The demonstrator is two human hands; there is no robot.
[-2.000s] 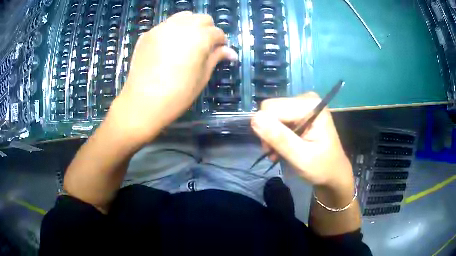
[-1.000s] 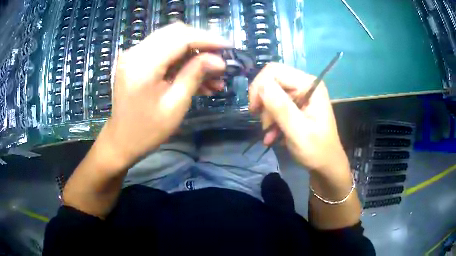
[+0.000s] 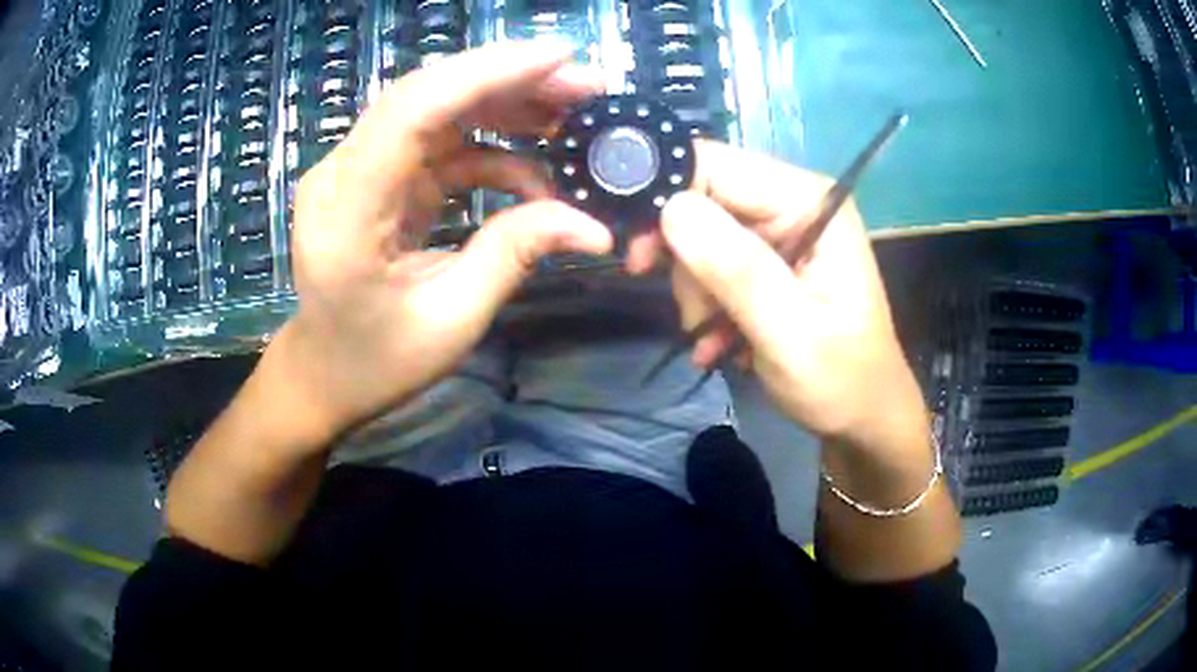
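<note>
A round black part (image 3: 622,159) with a ring of pale dots and a shiny grey centre is held face up above the tray. My left hand (image 3: 433,223) has thumb and fingers around its left side. My right hand (image 3: 775,276) grips its right edge between thumb and finger. The same hand also holds dark tweezers (image 3: 851,177), rear end up right, tips down left and apart. The clear blister tray (image 3: 748,79) lies behind my hands, with rows of dark parts on edge.
A thin pale rod (image 3: 958,33) lies on the green mat (image 3: 998,145) right of the tray. More filled trays stand at the far left and far right. A tray of black parts (image 3: 1030,394) sits below the bench at right, near a blue frame (image 3: 1142,315) and yellow floor lines.
My left hand has come back from the tray rows. The black part now shows between both hands, turned from edge-on to face up. The tweezers stay in my right hand.
</note>
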